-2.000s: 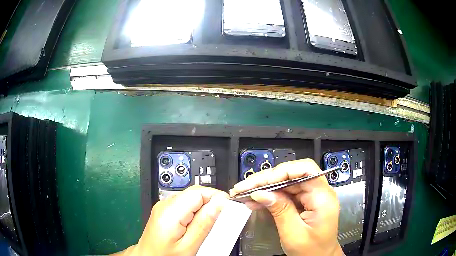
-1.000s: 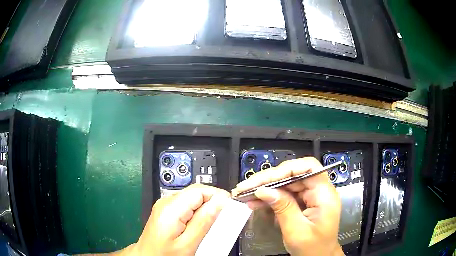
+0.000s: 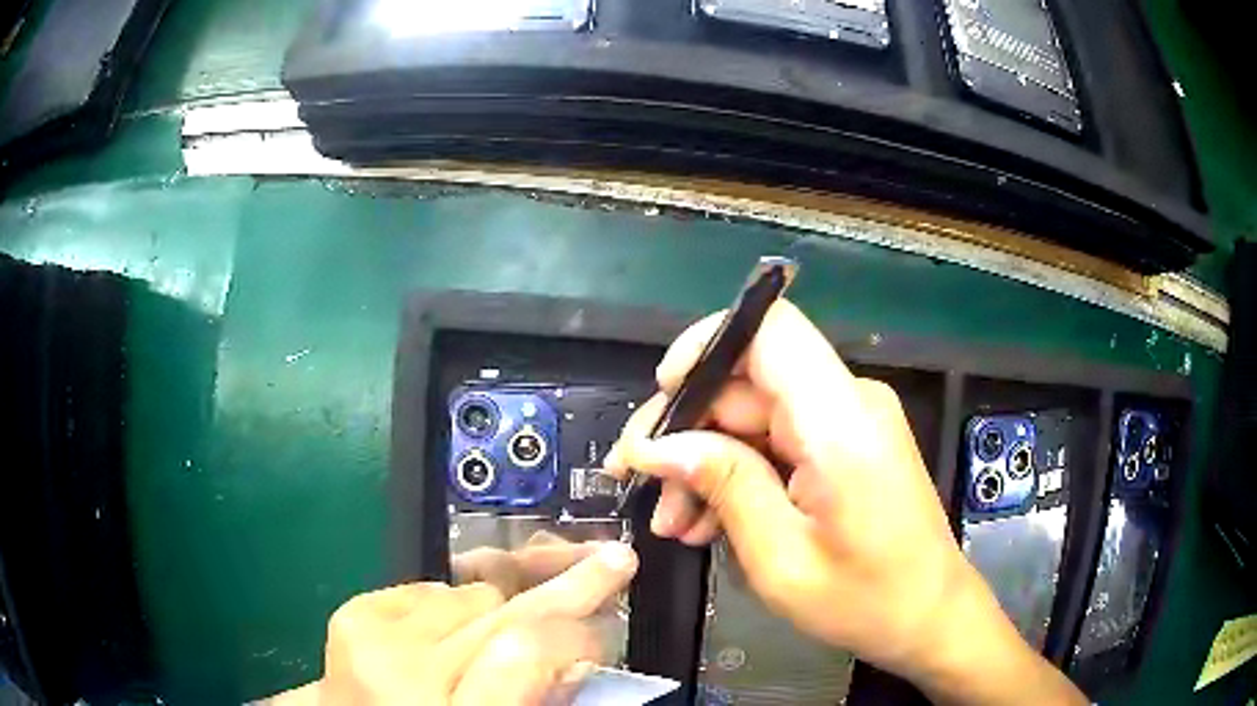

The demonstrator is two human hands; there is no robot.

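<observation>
My right hand (image 3: 813, 483) holds dark tweezers (image 3: 717, 352), their tip pointing down at the leftmost phone unit (image 3: 538, 531), just below its blue camera area (image 3: 503, 446). My left hand (image 3: 476, 628) lies over the lower part of that unit. Its index fingertip is extended beside the tweezer tip. A white sheet (image 3: 631, 687) sticks out from under my left hand, partly hidden by it. The unit sits in a slot of a black foam tray (image 3: 414, 455). Whether the tweezers hold anything is too small to tell.
More phone units (image 3: 1013, 538) lie in the tray's right slots, one mostly behind my right hand. A tray stack (image 3: 689, 138) with units stands behind a pale rail (image 3: 248, 138). Dark stacks stand at both sides. A yellow sheet (image 3: 1227, 652) lies at lower right.
My hands have moved apart from each other and down to the leftmost unit. The tweezers have turned from nearly level to steep, tip down. The view has shifted slightly.
</observation>
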